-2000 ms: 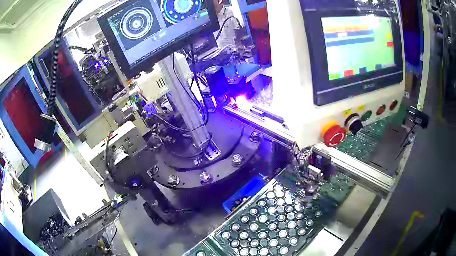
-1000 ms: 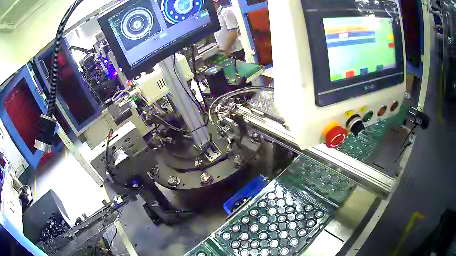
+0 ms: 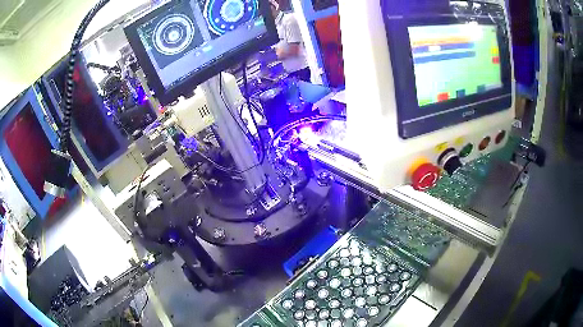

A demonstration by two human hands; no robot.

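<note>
Neither of my hands is in the picture. Nearest in front of me, a clear blister tray [image 3: 348,284] of round silver parts lies on the green conveyor belt at the bottom centre. A second tray area [image 3: 409,223] sits behind it, reaching under the steel rail. The dark rotary indexing table [image 3: 256,233] stands left of the tray, with small fixtures around its rim and violet light over its back. A blue bin [image 3: 310,252] with small dark parts sits between the rotary table and the tray.
The touchscreen panel [image 3: 457,64] with a red emergency stop button [image 3: 424,175] stands at right. The vision monitor [image 3: 201,41] hangs upper left. A steel rail [image 3: 441,214] crosses above the belt. A dark parts bin [image 3: 61,281] is lower left. A person [image 3: 291,41] stands behind the machine.
Violet light went off, then came back on over the rotary table. The mechanism above the tray has moved out of sight. A person has come into view at the back. The view has shifted slightly.
</note>
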